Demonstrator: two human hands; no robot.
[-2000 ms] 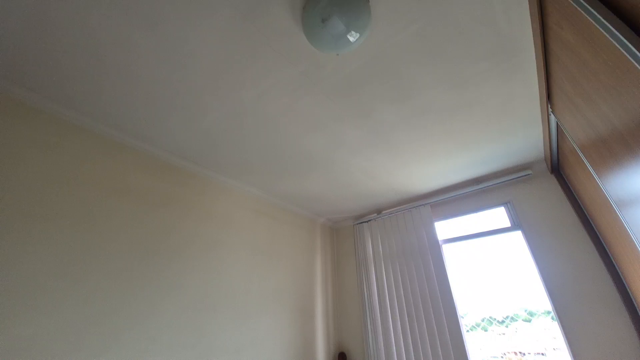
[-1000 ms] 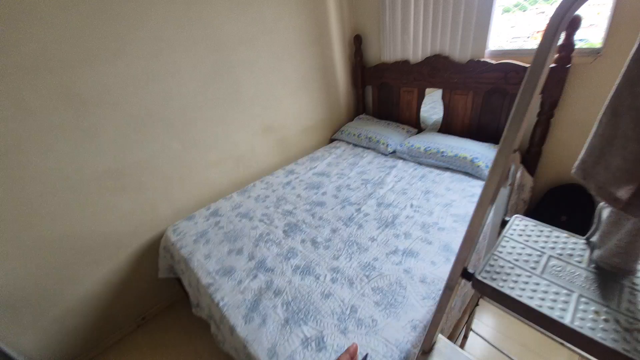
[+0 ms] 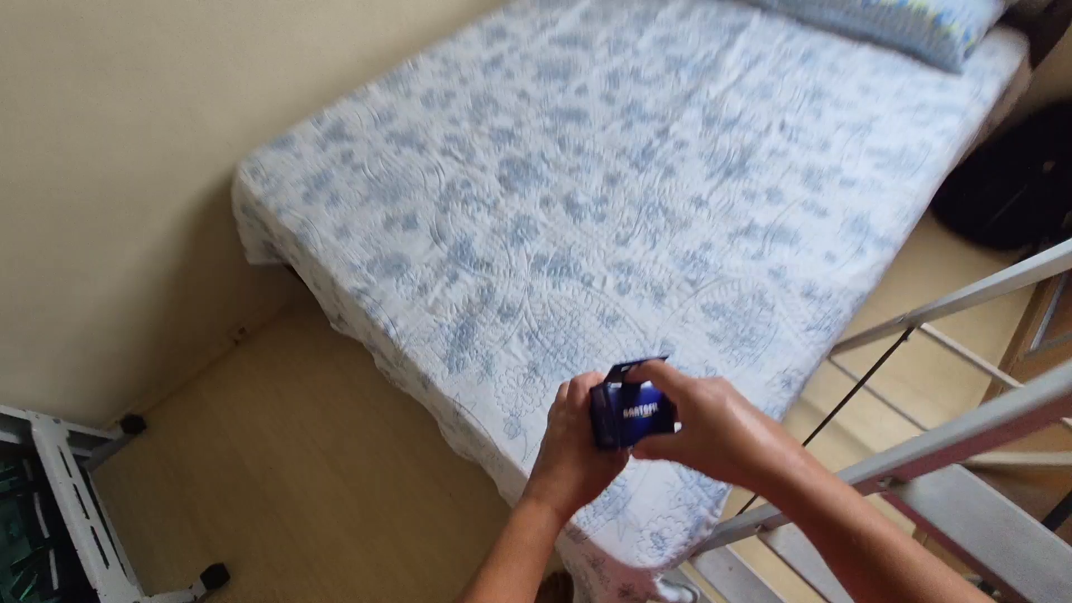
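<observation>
Both hands are at the lower middle of the head view, above the near corner of a bed. A small dark blue box (image 3: 641,412) with printed writing is between them, a flap standing up at its top. My left hand (image 3: 578,444) grips the box from its left side. My right hand (image 3: 699,419) pinches it from the right, with the fingers at the top by the flap and the thumb low. What is inside the box is hidden.
A bed with a blue floral bedspread (image 3: 544,201) and a pillow (image 3: 913,25) fills the middle. A metal stepladder (image 3: 963,427) stands at the right, near a black round object (image 3: 1009,180). A white metal frame with black feet (image 3: 71,494) is at the lower left.
The view has swung down from the ceiling, past the bed's headboard, to its near corner. Both hands and the blue box now show; one second ago only a fingertip was visible at the bottom edge.
</observation>
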